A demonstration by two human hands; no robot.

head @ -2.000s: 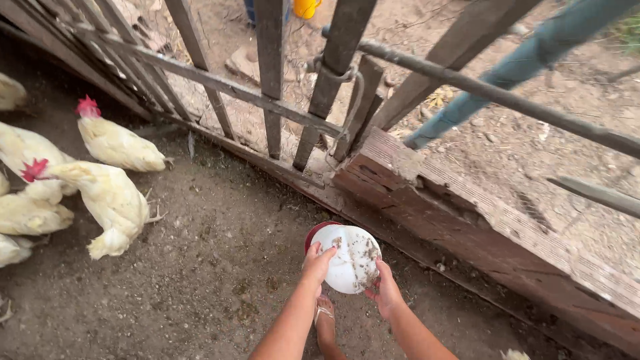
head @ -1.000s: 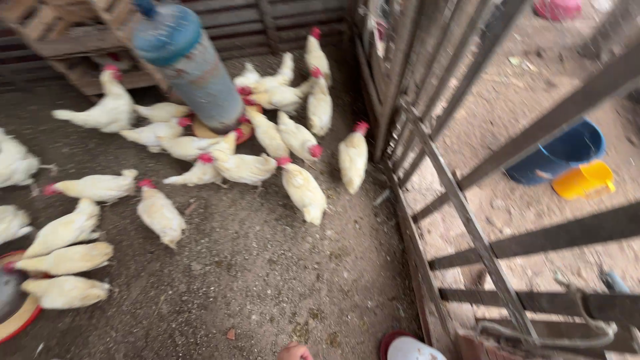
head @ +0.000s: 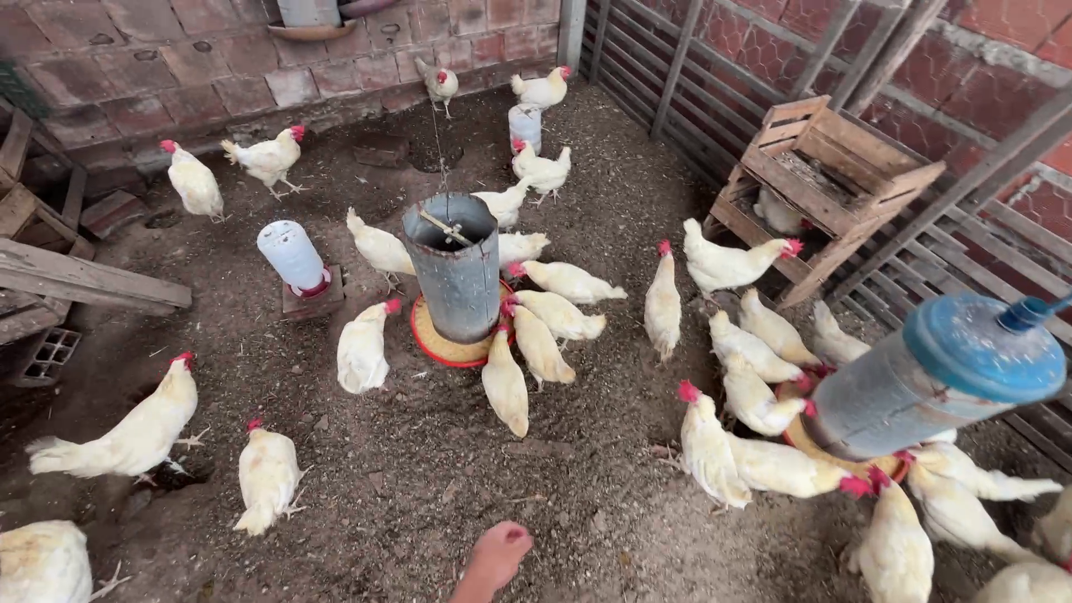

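Observation:
My left hand (head: 500, 553) reaches in at the bottom middle, its fingers curled and nothing visible in them. My right hand is out of view. Ahead of the left hand, a galvanized metal hanging feeder (head: 456, 280) rests over a red-rimmed pan of feed (head: 425, 331), with white hens (head: 505, 381) pecking around it. On the right stands another feeder (head: 871, 406), topped by a cut blue plastic jug (head: 984, 347), with hens crowded round its pan. A white plastic drinker (head: 291, 254) with a red base stands on a block (head: 311, 295) at the left.
Wooden crates (head: 825, 180) are stacked by the slatted fence (head: 687, 79) at the right. A second white drinker (head: 525, 127) stands near the brick wall (head: 201, 79). Boards (head: 92, 276) and a hollow brick (head: 52, 356) lie at the left. Several hens stand on the dirt floor.
The view has swung from the gate to the pen's interior. Two seconds ago both hands held a white, dirt-specked round container with a red rim; it is now out of view, as is my right hand.

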